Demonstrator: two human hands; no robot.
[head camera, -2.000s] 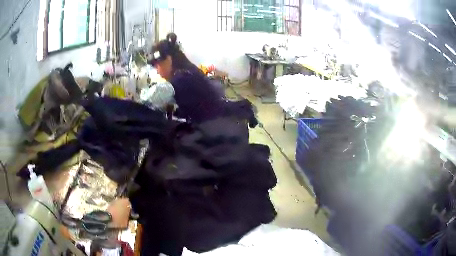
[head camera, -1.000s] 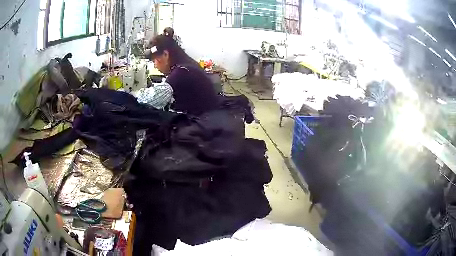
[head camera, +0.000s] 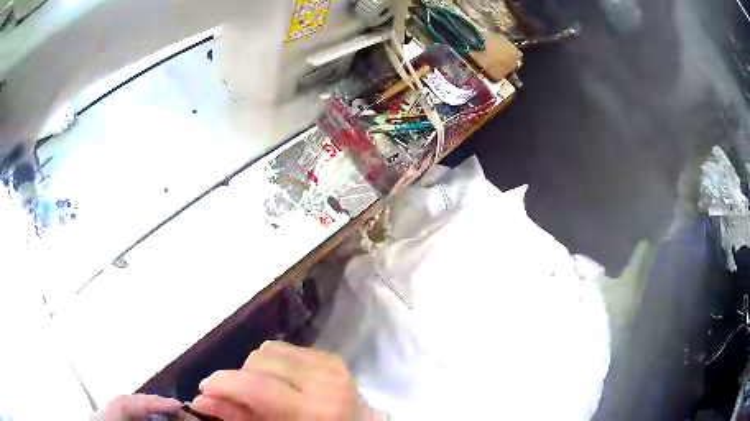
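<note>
My right hand (head camera: 284, 385) is bare, at the bottom edge, with its fingers bent together on a small dark strip (head camera: 197, 411). My left hand (head camera: 138, 405) is mostly cut off by the bottom edge, its fingertips close to the dark strip; its grip cannot be made out. A white garment piece (head camera: 485, 304) lies bunched to the right of the hands, below the table edge. The white sewing machine bed (head camera: 189, 222) lies beyond the hands at the left.
A clear and red tray (head camera: 354, 140) of small items stands by the table's edge. Green-handled scissors (head camera: 451, 31) and brown cardboard (head camera: 496, 57) lie beyond it. The machine arm (head camera: 255, 57) crosses the top. Dark garments (head camera: 600, 123) hang at the right.
The view has swung down from the room to the machine table. Both hands have come into the picture at the bottom; the other person is out of view.
</note>
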